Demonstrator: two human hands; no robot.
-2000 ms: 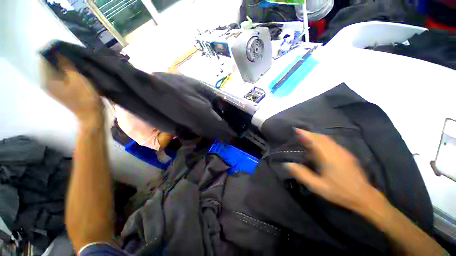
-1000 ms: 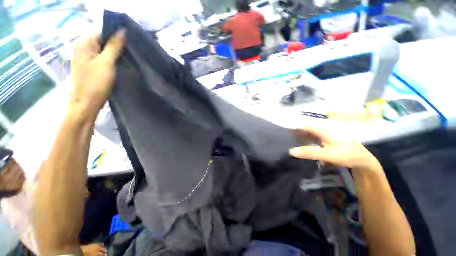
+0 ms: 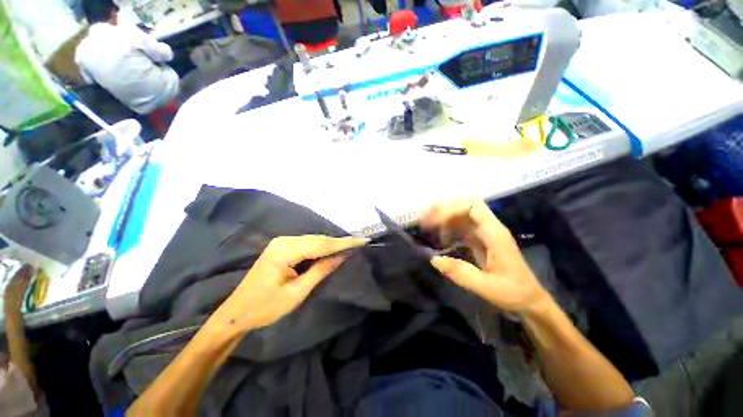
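A dark grey garment (image 3: 269,326) lies bunched over my lap and the front edge of the white table. My left hand (image 3: 285,277) pinches a folded edge of it between thumb and fingers, near the table edge. My right hand (image 3: 481,256) holds the same part a little to the right, its fingers blurred. A small dark pointed flap of cloth (image 3: 395,232) stands up between the hands. A pale line of stitching runs on the cloth at the left.
A white sewing machine (image 3: 424,69) stands behind the table edge. Thread snips (image 3: 445,150), scissors (image 3: 558,133) with yellow and green handles and a dark lump (image 3: 415,118) lie before it. Dark cloth (image 3: 644,261) hangs at right. Another person's hand (image 3: 16,285) shows far left.
The raised garment has come down onto my lap and table edge. My left hand has moved down and right, and both hands are now close together on one edge. The view has turned right.
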